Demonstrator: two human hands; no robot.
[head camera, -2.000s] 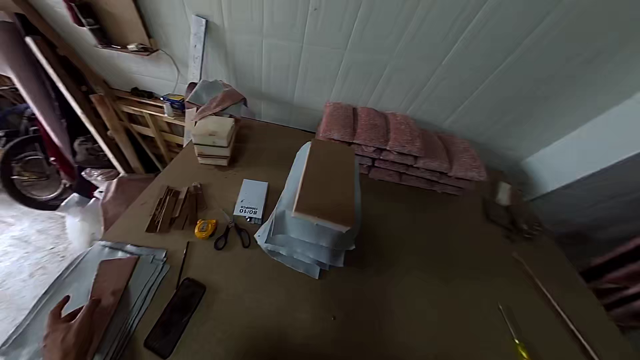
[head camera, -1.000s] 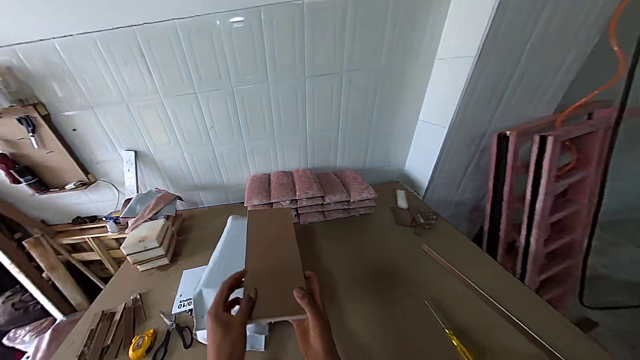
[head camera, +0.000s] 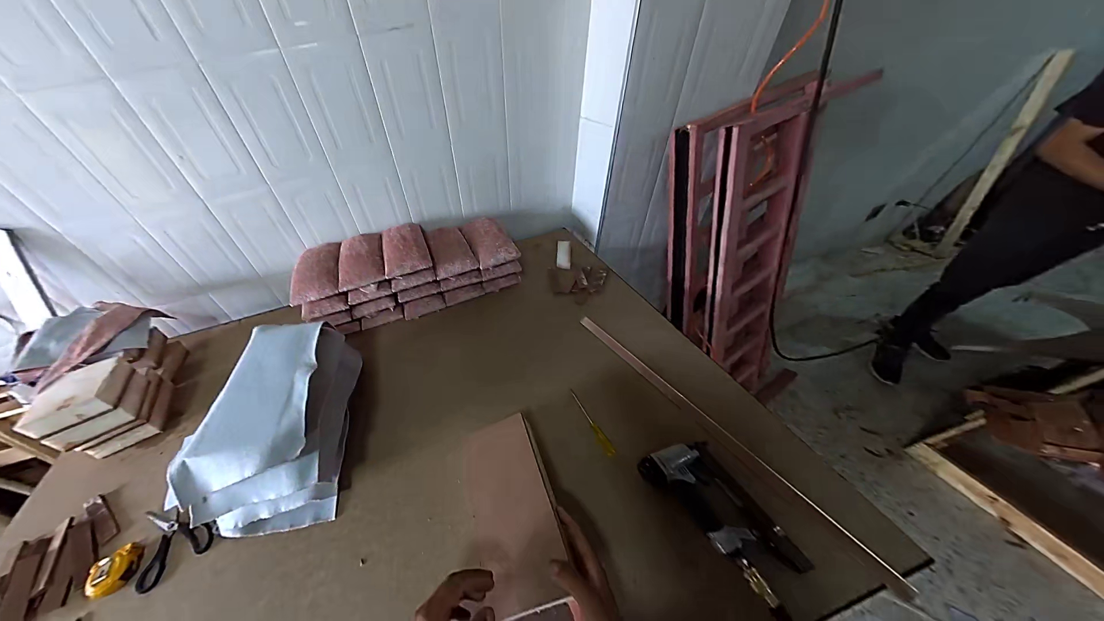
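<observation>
A flat brown rectangular board (head camera: 515, 509) lies low in the middle of the table. My right hand (head camera: 586, 565) grips its right edge near the close end. My left hand (head camera: 459, 595) is at the board's lower left, fingers bent; whether it touches the board is hard to tell. Left of the board is a stack of grey-blue fabric pieces (head camera: 259, 423). To the right lie a screwdriver with a yellow handle (head camera: 595, 427) and a pneumatic nail or staple gun (head camera: 699, 496) with its hose fitting.
Pink padded cushions (head camera: 405, 267) are stacked by the wall. Scissors (head camera: 168, 548), a yellow tape measure (head camera: 114, 569), wood strips (head camera: 53, 561) and wooden blocks (head camera: 95, 405) sit left. A long thin strip (head camera: 742, 453) runs along the right edge. A person (head camera: 1000, 250) stands beyond pink frames (head camera: 742, 233).
The brown board has gone from on top of the fabric stack to the table on its right, with my hands. The view has swung right, showing the nail gun and a person.
</observation>
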